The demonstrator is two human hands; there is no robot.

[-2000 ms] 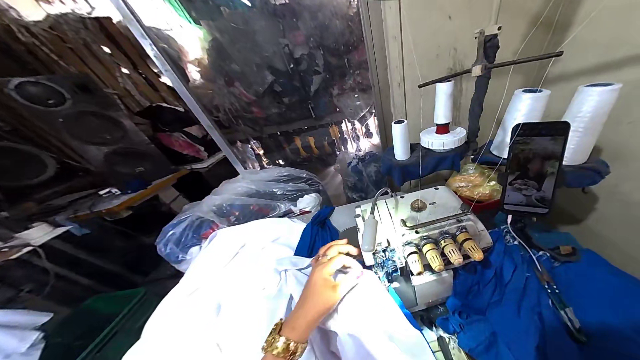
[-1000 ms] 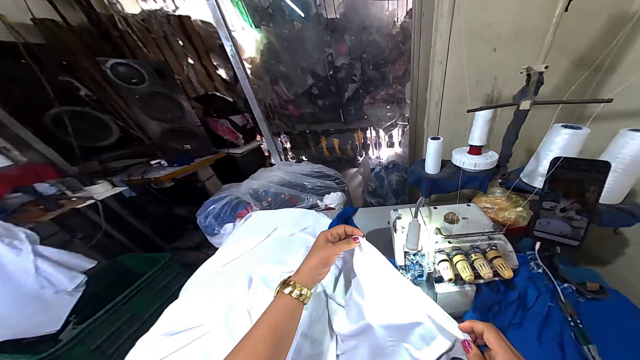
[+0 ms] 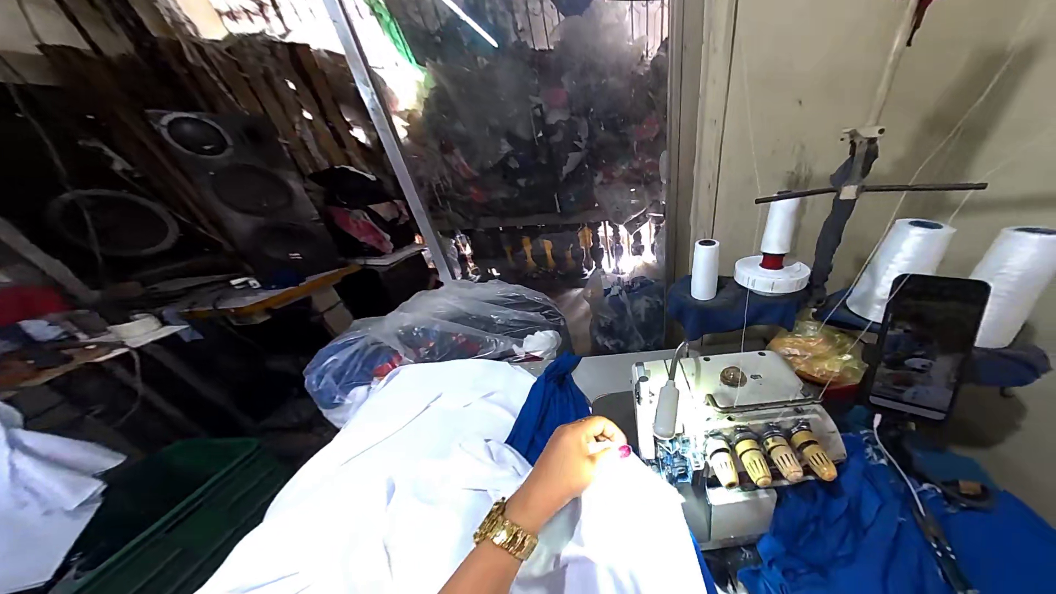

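My left hand [image 3: 577, 458], with a gold watch on its wrist, pinches the edge of a white cloth [image 3: 412, 470] between thumb and fingers. It is just left of the needle area of an overlock sewing machine [image 3: 742, 379], whose lamp is lit. The white cloth spreads from the machine down toward me. Behind the hand lies a bunched blue cloth [image 3: 551, 404]. My right hand is out of view.
White thread cones [image 3: 899, 268] stand behind the machine. A smartphone [image 3: 931, 346] is upright at the right, above more blue fabric [image 3: 833, 520]. A clear plastic bag [image 3: 462, 322] sits behind the white cloth. A green crate [image 3: 173, 503] is at the lower left.
My right hand, which was at the cloth's edge at the lower right one second ago, has left the view. My left hand still pinches the white cloth.
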